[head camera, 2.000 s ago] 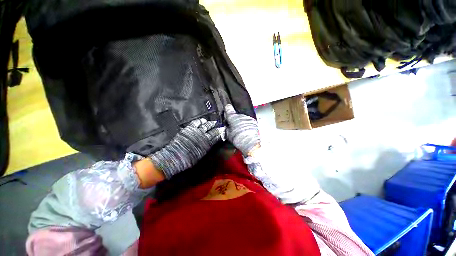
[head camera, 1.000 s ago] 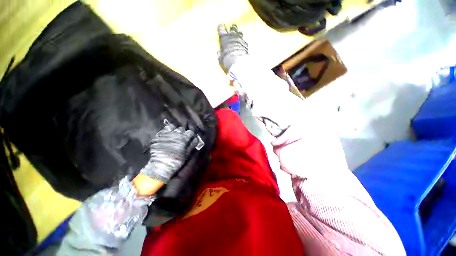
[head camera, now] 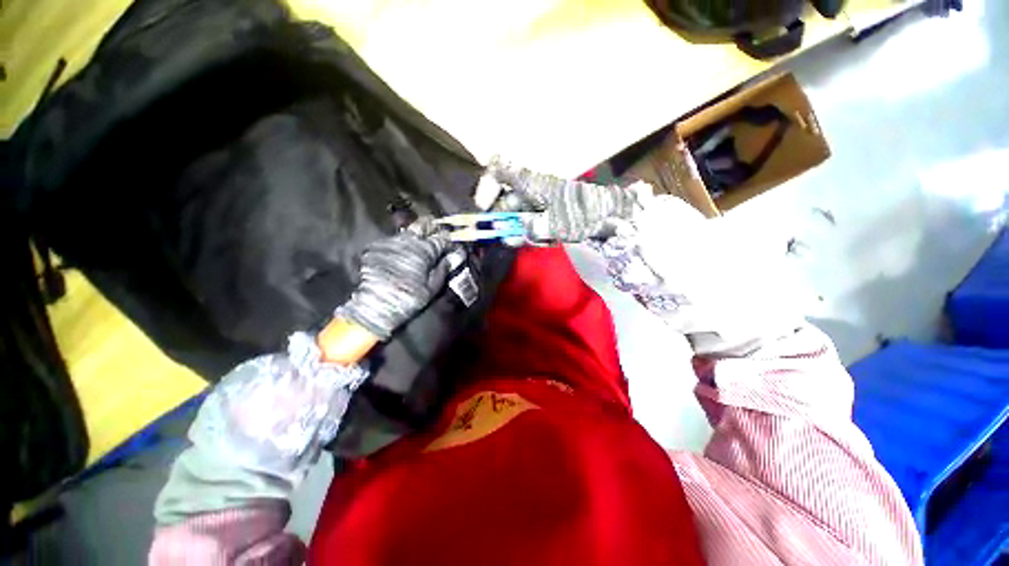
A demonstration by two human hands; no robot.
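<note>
A black backpack (head camera: 277,210) lies open on the pale-yellow worktable, its lower edge hanging against my red apron. My left hand (head camera: 398,276), in a grey striped glove, pinches the bag's fabric near its right edge, beside a small white label (head camera: 463,282). My right hand (head camera: 564,208), gloved too, holds the blue-handled thread snips (head camera: 500,227). The snips' metal tips point left and reach the fingertips of my left hand. Whether a thread lies between the tips cannot be told.
A brown open cardboard box (head camera: 813,133) with dark straps inside stands beyond the table edge at right. Part of a dark backpack stack (head camera: 725,17) shows at the top. More dark bags (head camera: 39,376) lie at the left edge. Blue bins (head camera: 924,398) stand at right.
The snips lay on the table two seconds ago; my right hand reached out to them and has brought them back to my left hand. The bag has turned and shifted left.
</note>
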